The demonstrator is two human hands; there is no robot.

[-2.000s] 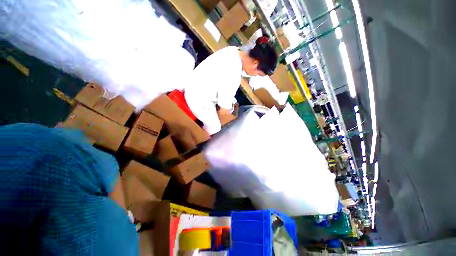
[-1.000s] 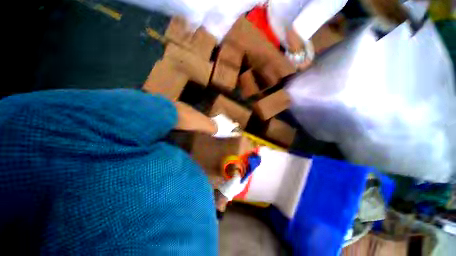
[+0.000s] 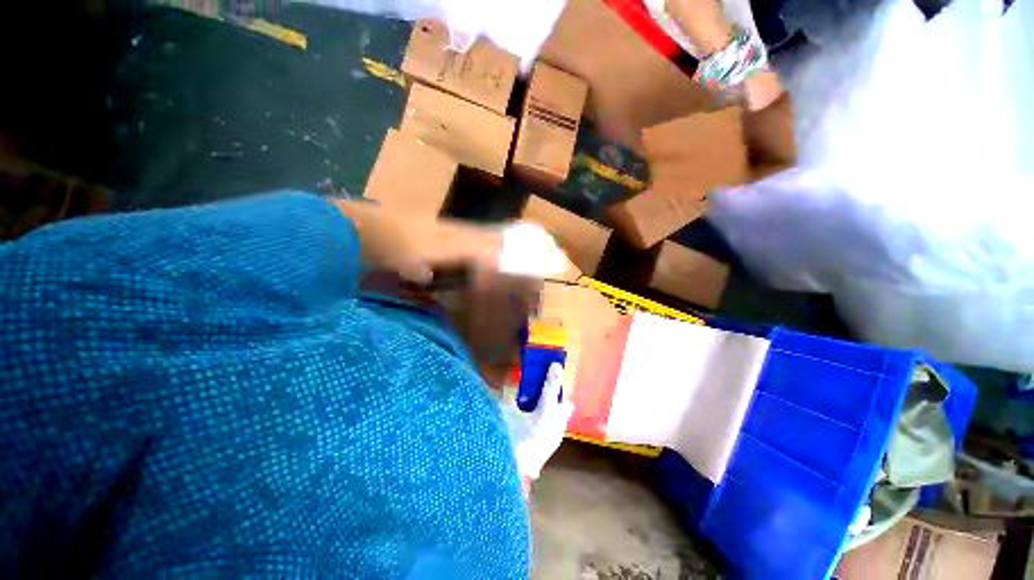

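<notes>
The picture is turned sideways, with my blue-clad body at the left. My right hand (image 3: 547, 421), in a white glove, holds the blue and orange-yellow tape gun (image 3: 542, 368) beside the covered yellow crate (image 3: 635, 304). My left hand (image 3: 531, 252), gloved and blurred, is above it in the picture, at the edge of a blurred brown carton (image 3: 499, 323). Its fingers are unclear, so its grip cannot be told. Red and white sheets (image 3: 692, 385) cover the crate.
Several small cartons (image 3: 550, 122) lie on the green floor (image 3: 272, 136). A large blue bin (image 3: 811, 436) holding grey-green cloth (image 3: 921, 436) stands beside the crate. Another person's forearm (image 3: 709, 28) reaches in at the top by a carton (image 3: 694, 153). White plastic-wrapped bundles (image 3: 907, 215) lie at the right.
The view has tilted down from the workshop, bringing both my hands into view. Since one second ago, the tape gun has turned and a carton has appeared by the other person's hand.
</notes>
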